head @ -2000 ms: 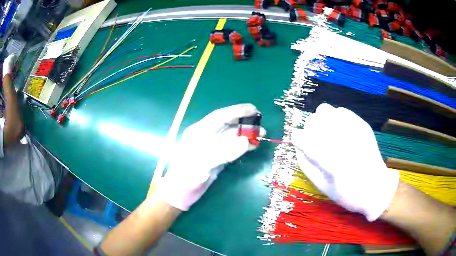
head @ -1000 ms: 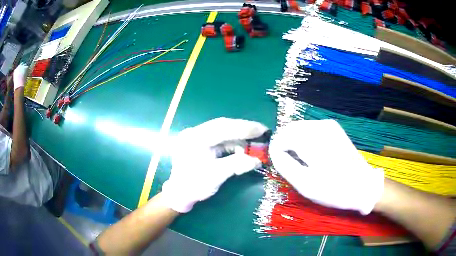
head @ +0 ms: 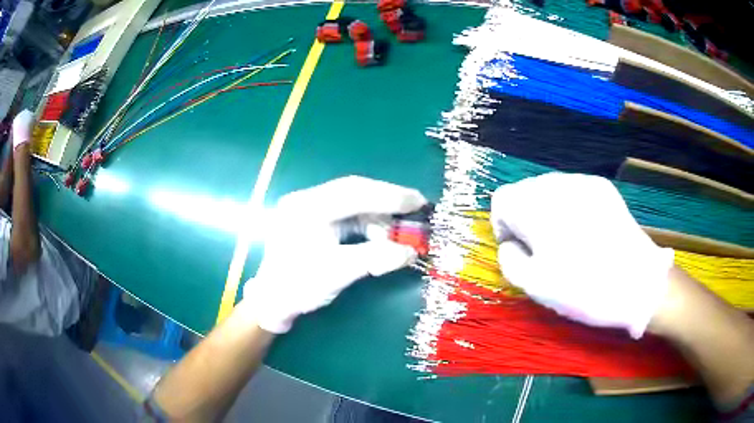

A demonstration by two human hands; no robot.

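Observation:
My left hand [head: 339,248], in a white glove, holds a red-and-black connector housing [head: 409,235] between thumb and fingers at the ragged pale wire tips [head: 457,190]. My right hand [head: 579,248], also gloved in white, is over the yellow wires [head: 478,263], its fingers curled. Whether it holds a wire cannot be seen. The red wires [head: 529,335] lie nearest. The green wires [head: 674,208], black wires [head: 537,132], blue wires [head: 562,87] and white wires [head: 550,41] lie beyond the yellow ones.
Loose connectors [head: 369,51] lie at the far side. Wired connectors [head: 85,169] trail long coloured wires at the left. A cream wire tray [head: 62,147] stands at far left, beside another worker's gloved hand [head: 22,125]. Cardboard dividers [head: 694,240] separate the wires. A blue stool [head: 140,324] is lower left.
My right hand has moved right, away from the connector, after coming close to it a second ago. My left hand still holds the connector. The view has shifted slightly.

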